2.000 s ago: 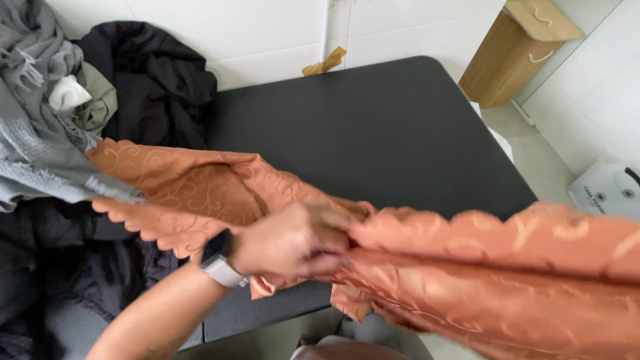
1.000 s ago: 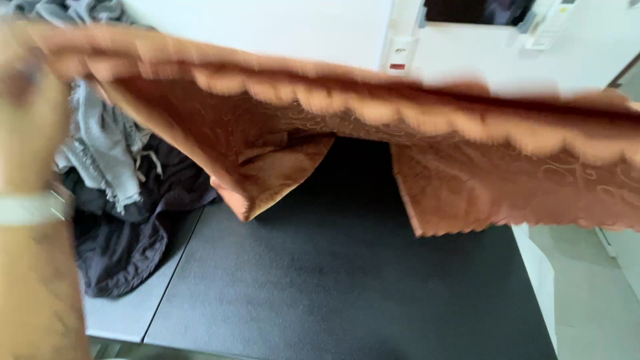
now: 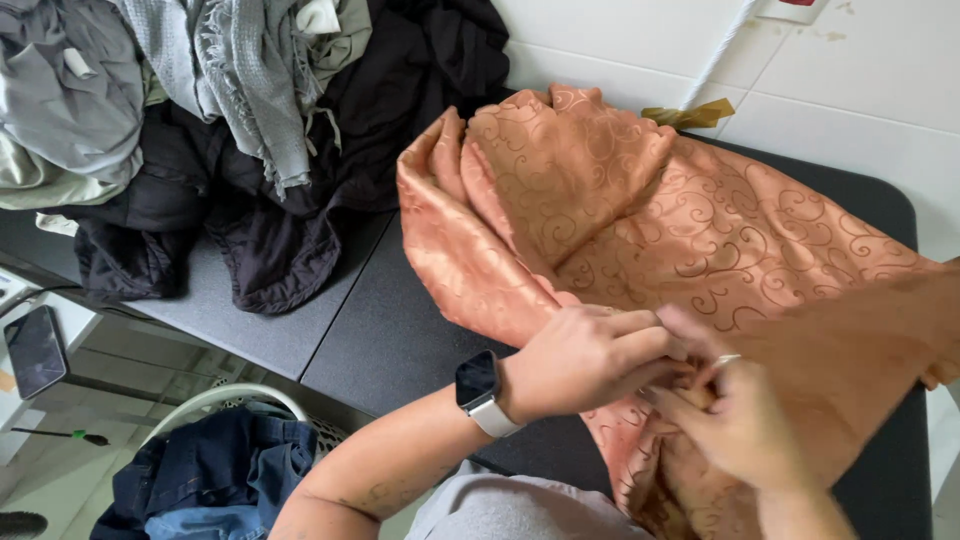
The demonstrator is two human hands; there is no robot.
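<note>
A shiny orange cloth (image 3: 750, 225) with a scroll pattern and scalloped edges lies bunched over the black table (image 3: 405, 330). My left hand (image 3: 600, 356), with a smartwatch (image 3: 478, 379) on its wrist, pinches a gathered part of this cloth near the table's front edge. Close against it, my right hand (image 3: 735, 420) grips the same bunch; it is slightly blurred and wears a ring. The fingertips of both hands meet, and the fold between them is partly hidden. More cloth hangs down below the hands.
Grey garments (image 3: 240, 82) and a dark quilted garment (image 3: 277, 247) are heaped at the left. A laundry basket (image 3: 232, 390) with jeans (image 3: 217, 457) stands below the front edge. A phone (image 3: 36, 351) rests on a white surface at far left. Tape (image 3: 690, 114) holds a cord at the wall.
The orange cloth, stretched in the air across the view one second ago, now lies bunched on the table. My left hand has moved from the far left to meet my right hand.
</note>
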